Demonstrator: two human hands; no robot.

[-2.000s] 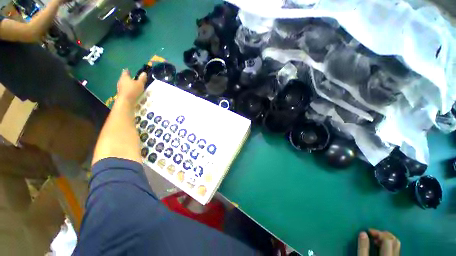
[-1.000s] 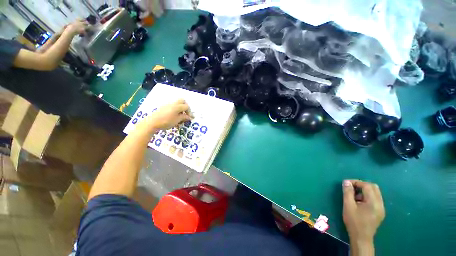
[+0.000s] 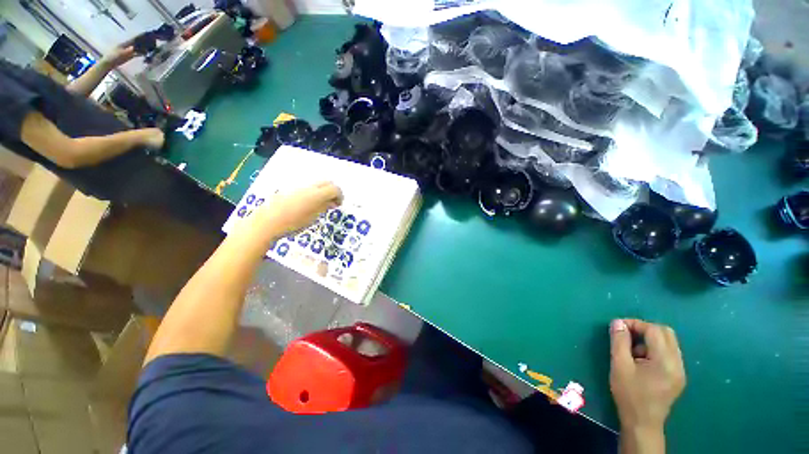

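Observation:
A white parts tray [image 3: 377, 191] lies at the bench's near edge, with rows of round holes, many filled with dark round modules [image 3: 349, 222]. My left hand [image 3: 297, 208] is over the middle of the tray, palm down, fingertips together and pointing right; whether they pinch a module is hidden. My right hand [image 3: 647, 368] rests on the green mat at the right, fingers curled toward the thumb. A small dark spot shows between thumb and fingers; I cannot tell if it is a part or shadow. A white ring [image 3: 378, 161] is at the tray's far edge.
Black housings [image 3: 504, 191] and plastic film [image 3: 621, 115] are piled beyond the tray. A smooth black dome [image 3: 554, 211] and more housings [image 3: 726, 255] lie right. Yellow and pinkish scraps [image 3: 570, 396] are at the bench edge. A red stool [image 3: 337, 368], cartons and another person's arm [image 3: 89, 149] are left.
My left hand has moved from the tray's far-left corner onto its middle. My right hand shows more fully, its fingers still curled. The other person's near arm has lowered to the bench edge. The view has shifted.

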